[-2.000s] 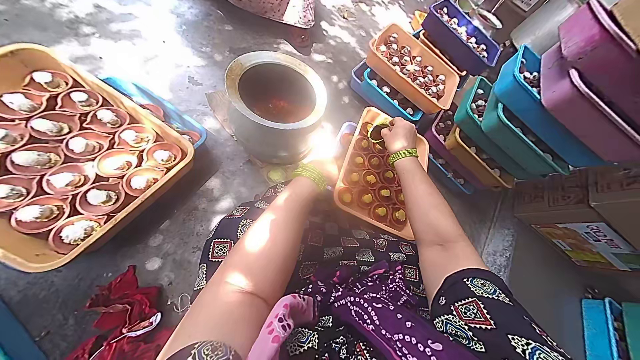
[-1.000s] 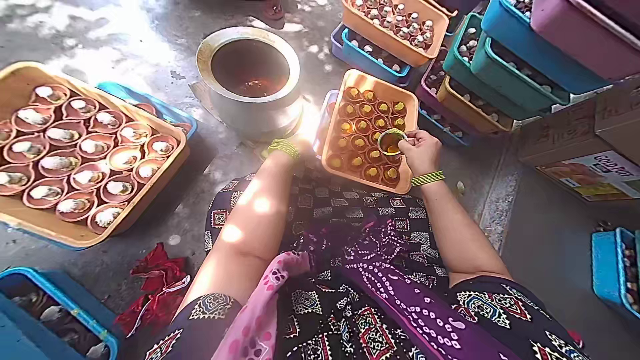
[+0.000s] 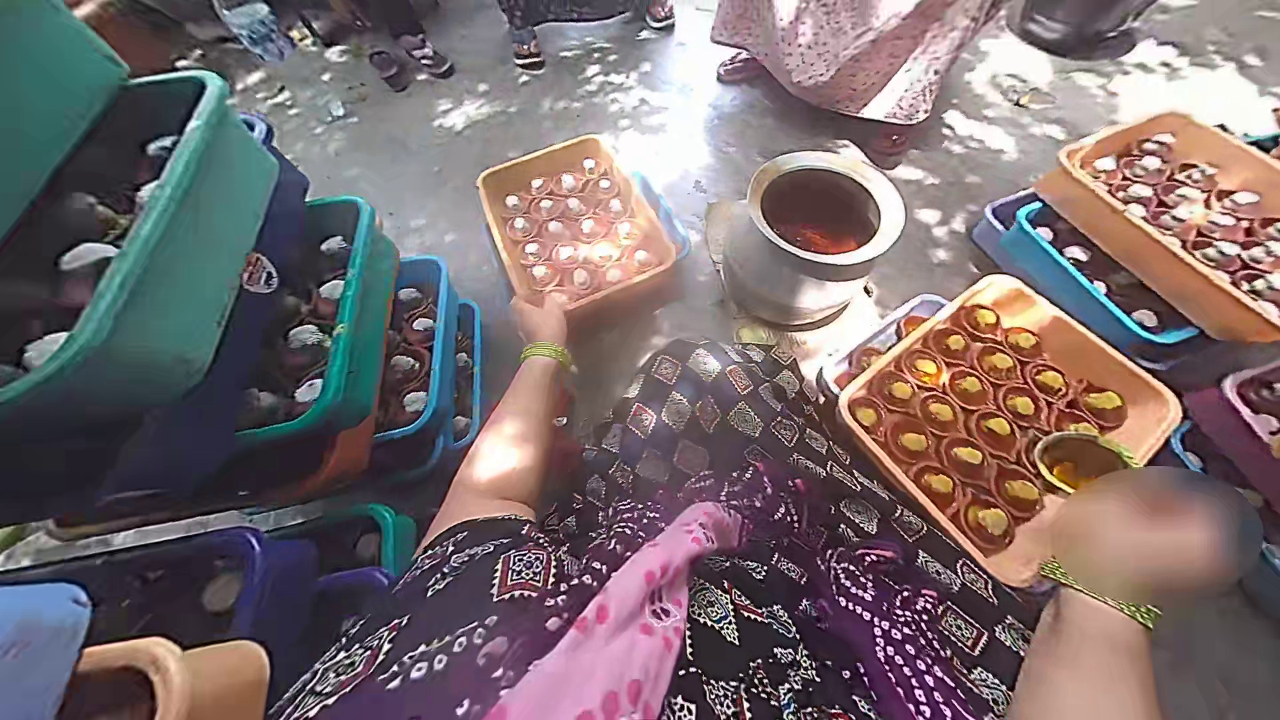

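My left hand point(image 3: 541, 322) is at the near edge of an orange plastic tray point(image 3: 630, 298) of clay cups with white contents; its fingertips are partly hidden at the rim. Lower right, my right hand point(image 3: 1120, 530), largely blurred, holds a small round cup point(image 3: 1082, 462) with yellowish liquid. That cup is over the near right part of a second orange tray point(image 3: 1150, 400), filled with clay cups point(image 3: 967, 455) that hold yellow lumps in liquid. Between the trays, farther back, stands a metal pot point(image 3: 790, 285) of dark reddish liquid.
Stacked green crates point(image 3: 225, 210) and blue crates point(image 3: 440, 350) of cups crowd the left. At the right, another orange tray point(image 3: 1110, 215) rests on blue trays point(image 3: 1150, 330). A person in a pink dotted garment point(image 3: 850, 60) stands behind the pot; other people's feet are at the top.
The view has swung left. My left hand has moved from beside the pot to the tray of white-filled cups at the left. My right hand still holds the small cup over the other tray.
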